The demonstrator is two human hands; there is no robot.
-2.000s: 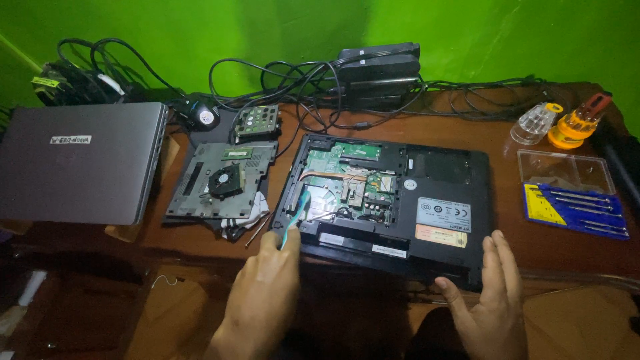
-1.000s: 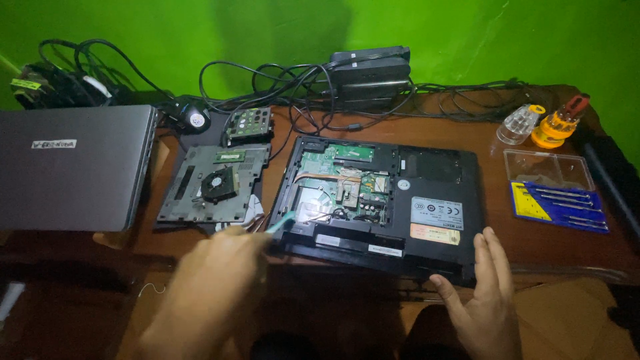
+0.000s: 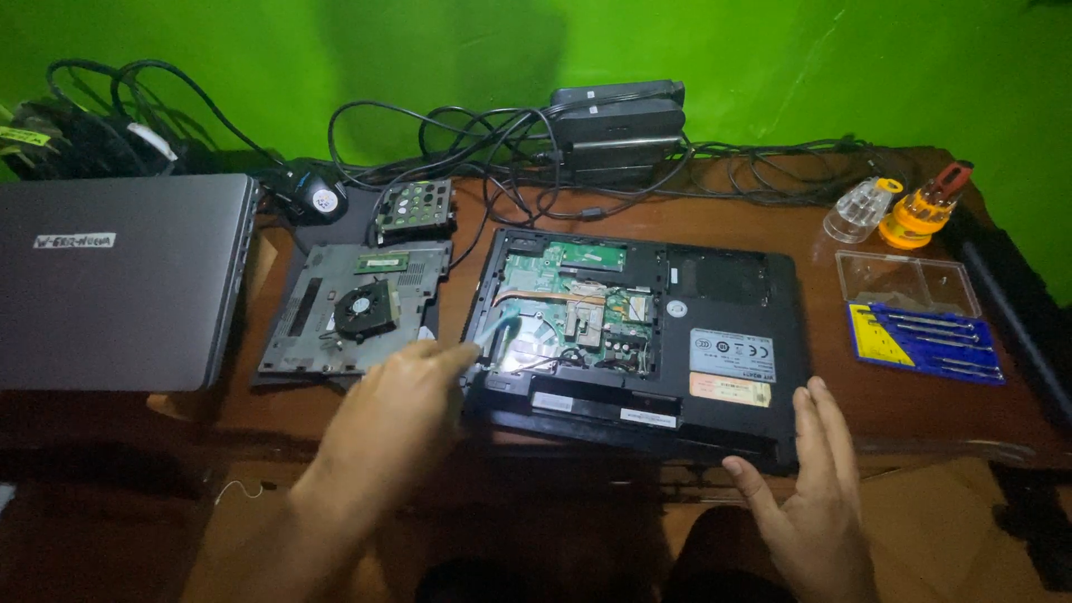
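Note:
A black laptop (image 3: 729, 293) lies upside down on the wooden table, its bottom opened over a green circuit board, copper heat pipe and exposed round metal part. My left hand (image 3: 402, 389) is closed around the handle of a small light-blue brush (image 3: 509, 314), slightly blurred, whose head is over the left part of the opening. At the laptop's lower right corner, my right hand (image 3: 804, 494) rests with thumb and fingers apart, touching its edge. Left of the laptop, a grey bottom cover (image 3: 301, 343) carries a small black fan (image 3: 364, 308) and a green memory module (image 3: 381, 264).
A closed grey laptop (image 3: 126, 310) lies far left. Behind are a metal drive bracket (image 3: 416, 208), black cables (image 3: 502, 126) and black power adapters (image 3: 620, 121). To the right stand a clear cone-shaped container (image 3: 854, 213), a yellow bit holder (image 3: 921, 218) and an open precision screwdriver case (image 3: 930, 343).
My left hand, still holding the brush, has moved up from its place two seconds ago, and the brush head is now farther into the laptop's opening. My right hand stays at the corner.

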